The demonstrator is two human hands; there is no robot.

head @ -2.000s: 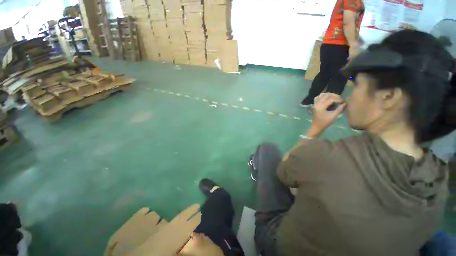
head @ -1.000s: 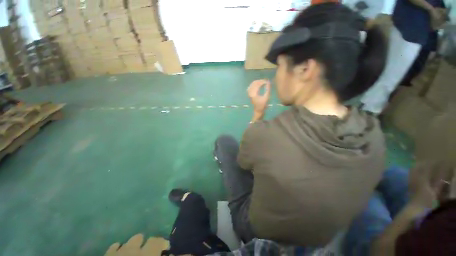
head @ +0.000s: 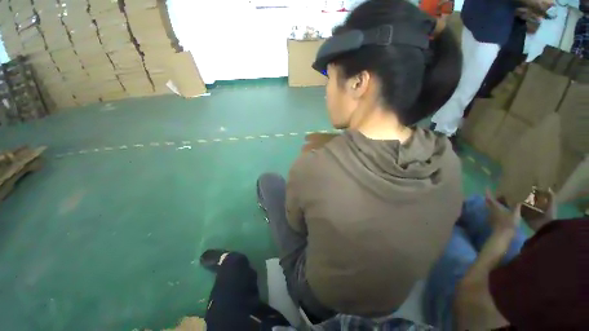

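Note:
Neither of my hands shows in the head view. A small piece of tan cardboard (head: 188, 324), seemingly a blank's edge, is cut off by the bottom edge of the picture, left of a dark trouser leg (head: 234, 291) with a dark shoe. A bit of checked cloth shows at the bottom edge. Nearest in front, a seated person in a brown hooded top (head: 381, 226) has their back mostly to me and wears a dark head strap.
At right, a person in a dark red top holds a small object in their hands (head: 535, 205). Stacked cartons (head: 97, 52) stand at the back left, more cardboard (head: 539, 97) at right. A pallet edge (head: 20, 165) shows at left. People stand behind.
The view has turned right. The cardboard blank has mostly left the picture at the bottom. The seated person's raised hand has come down from the face. The person at right has come into view.

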